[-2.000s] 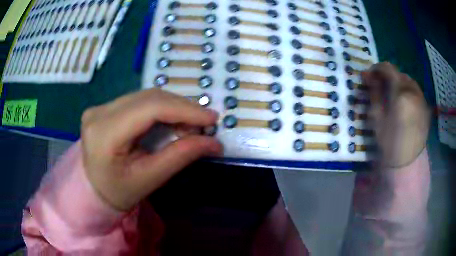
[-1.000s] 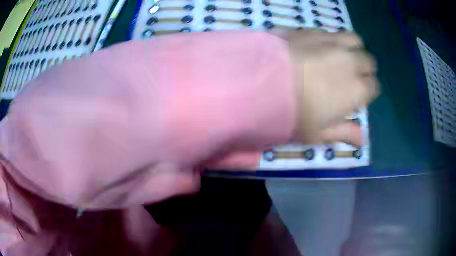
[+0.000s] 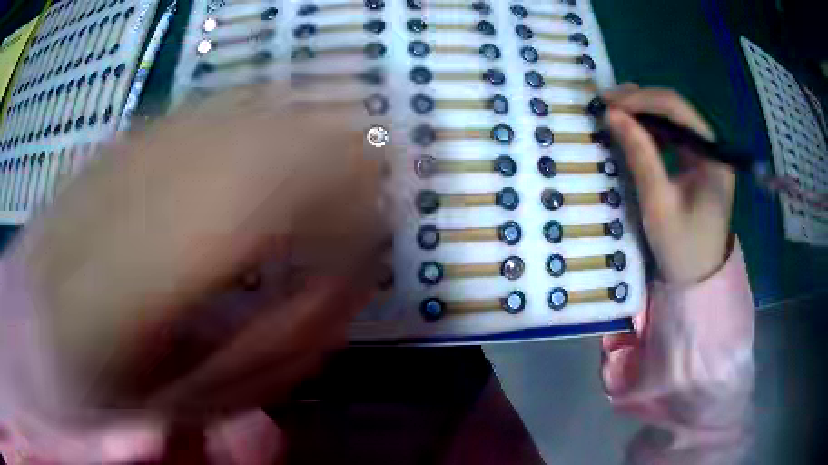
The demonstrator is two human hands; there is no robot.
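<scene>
The white foam tray [image 3: 472, 213] lies directly in front, with columns of tan dumbbell-shaped slots and small dark round speaker units [image 3: 511, 233] at their ends. My left hand [image 3: 218, 245] is large and strongly blurred over the tray's near left part; its fingertips and anything in them cannot be made out. My right hand [image 3: 676, 173] is at the tray's right edge and holds the black test pen [image 3: 681, 138], whose front end is near the right column. A reddish lead [image 3: 790, 186] trails behind the pen.
A second foam tray [image 3: 68, 109] lies at the left, with a white patterned pen [image 3: 150, 54] beside it. A yellow paper [image 3: 11, 64] is at the far left. A white perforated sheet [image 3: 799, 145] is at the right. The bench's blue edge [image 3: 581, 329] runs along the front.
My left arm, reaching across the tray a second ago, has drawn back left. My right hand, hidden then, shows with the pen. The tray sits further left and lower in view.
</scene>
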